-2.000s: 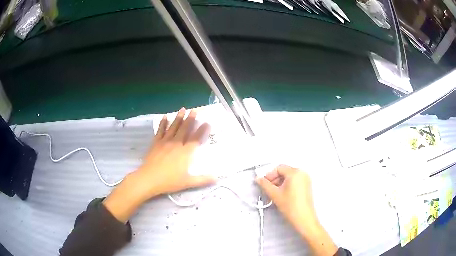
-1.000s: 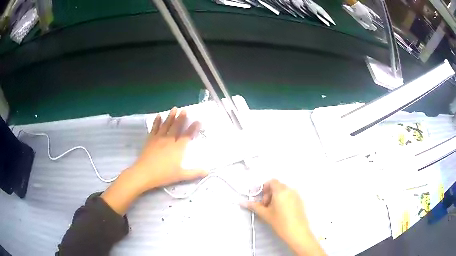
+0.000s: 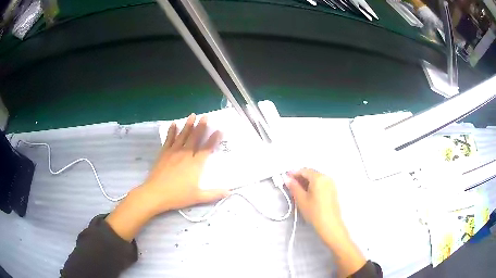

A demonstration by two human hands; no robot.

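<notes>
A desk lamp's white base [image 3: 247, 163] lies on the pale ribbed sheet, washed out by glare. Its silver arm [image 3: 217, 62], with a dark inner groove, rises up and left past the top of the picture. My left hand [image 3: 182, 168] lies flat on the base's left part, fingers spread. My right hand [image 3: 318, 198] is at the base's near edge, thumb and finger pinched beside a white plug [image 3: 278, 181]. A white cord [image 3: 247, 201] curls left from there; another length runs down from my right fingers. Glare and fingers hide the exact grip.
Dark green conveyor [image 3: 136, 70] runs behind the bench. Another lamp base [image 3: 375, 144] with a bright bar [image 3: 446, 117] stands at right, beside yellow-green printed paper [image 3: 467, 228]. A dark box [image 3: 16, 176] is at far left. A further lamp base [image 3: 439, 80] and silver parts lie on the belt.
My right hand was lower, away from the base edge, one second ago; it has moved up to the plug. The hanging cord has shifted with it. My left hand stays on the base.
</notes>
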